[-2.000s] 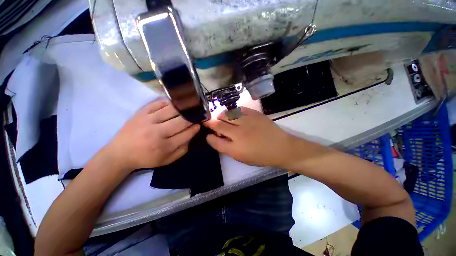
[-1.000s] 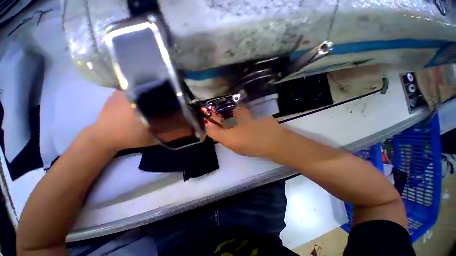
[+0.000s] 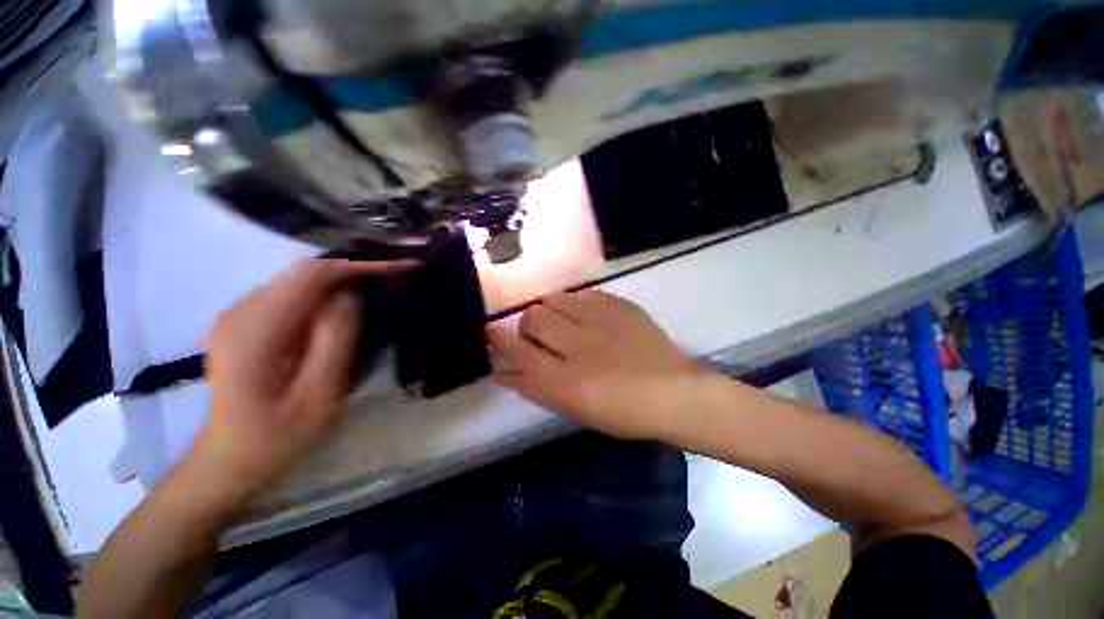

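A small black fabric piece [image 3: 442, 324] lies on the machine bed just in front of the presser foot [image 3: 501, 246] of the sewing machine [image 3: 678, 61]. My left hand [image 3: 285, 351] is at its left side, fingers bent over black fabric, holding it; the image there is blurred. My right hand [image 3: 593, 360] is at the piece's right edge, fingers curled, fingertips near the edge; whether they pinch it is unclear. A white panel [image 3: 170, 254] with dark edges lies left of my left hand. The needle itself cannot be made out.
The machine head covers the top of the view. A black patch [image 3: 684, 181] lies on the bed under the arm. A switch panel [image 3: 995, 173] is at the right. Blue plastic baskets [image 3: 1023, 411] stand below the table edge [image 3: 775, 353] at the right.
The presser foot area now shows uncovered and lit. Both hands have come away from it toward the table's front edge, and the black piece shows more fully between them. The camera view has shifted.
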